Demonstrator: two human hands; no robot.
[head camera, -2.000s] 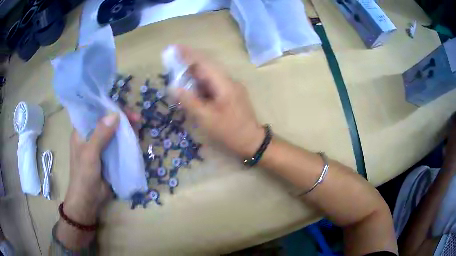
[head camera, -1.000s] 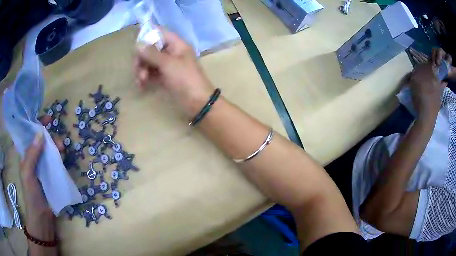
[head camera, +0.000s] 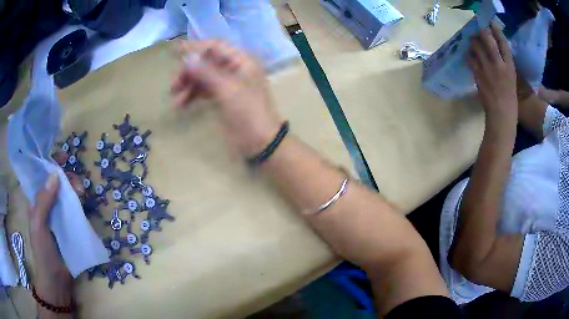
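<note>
My left hand (head camera: 48, 218) holds a limp white translucent sleeve (head camera: 68, 218) at the left; the sleeve stands up and partly covers the hand. My right hand (head camera: 224, 84) is blurred above the bench, near white sleeves (head camera: 262, 37) at the far edge. A small pale patch shows at its fingertips, but I cannot tell whether it holds something. Between the hands lies a cluster of small dark grey hubs (head camera: 132, 204) with pale round centres and a few shiny metal loops.
Dark grey housings (head camera: 67, 55) lie on a white sheet at the far left. A retail box (head camera: 365, 20) lies at the far edge. White cable bundles (head camera: 413, 52) lie right of the green strip (head camera: 327, 93). At right, a person's hand (head camera: 493, 59) is over another box (head camera: 446, 71).
The pale thing at my right fingertips is much less visible. The neighbour's hand has moved onto the right box. A white cable bundle now lies left of that box.
</note>
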